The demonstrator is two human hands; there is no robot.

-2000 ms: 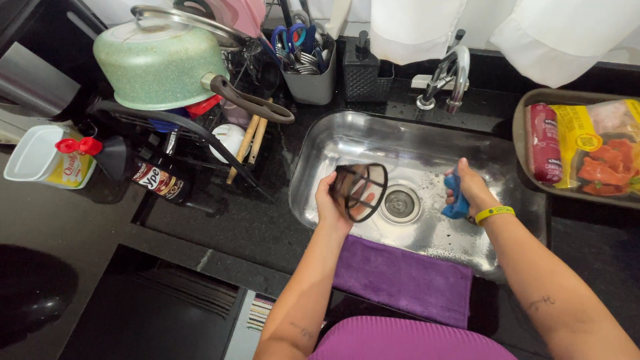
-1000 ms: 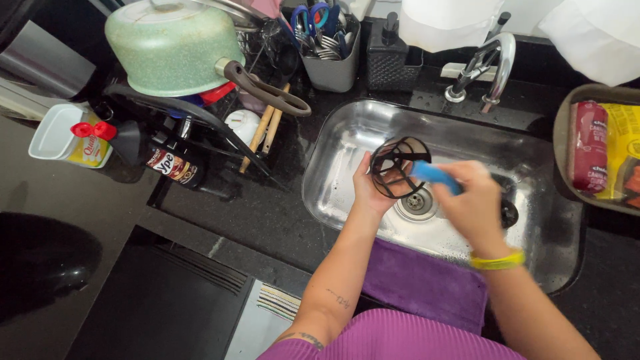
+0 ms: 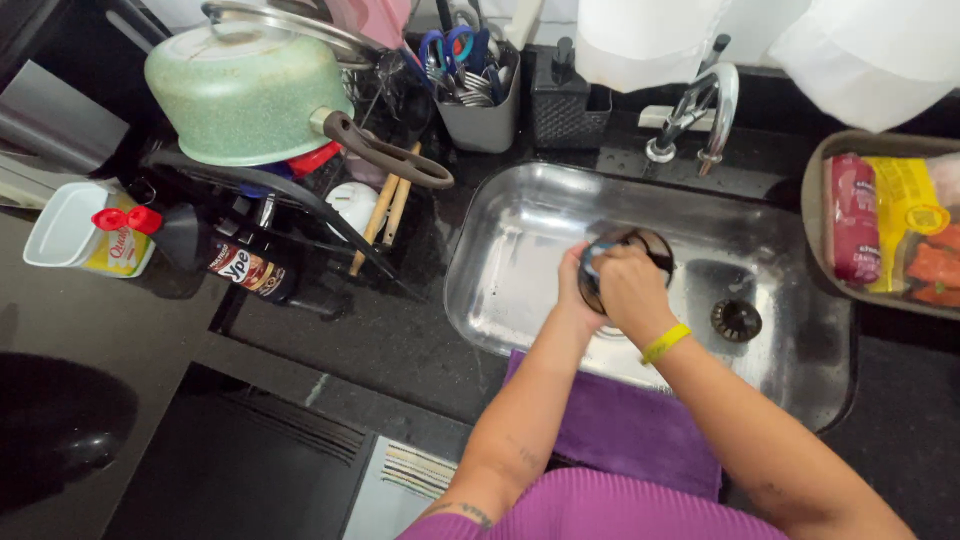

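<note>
Over the stainless steel sink, my left hand grips a dark round filter basket with a ribbed, see-through frame. My right hand, a yellow wristband below it, reaches into the basket's opening with a blue cloth or sponge mostly hidden under its fingers. A small dark slotted part lies in the sink basin, right of my right hand. The drain is largely covered by my hands. A purple cloth hangs over the sink's front edge.
A chrome faucet stands behind the sink. At right is a tray of packaged food. Left are a dish rack with a green pot, a dark bottle, a white tub, and a cutlery holder behind.
My right hand has come from the sink's right side to the basket, bringing the blue cloth or sponge inside it. The basket stays in my left hand.
</note>
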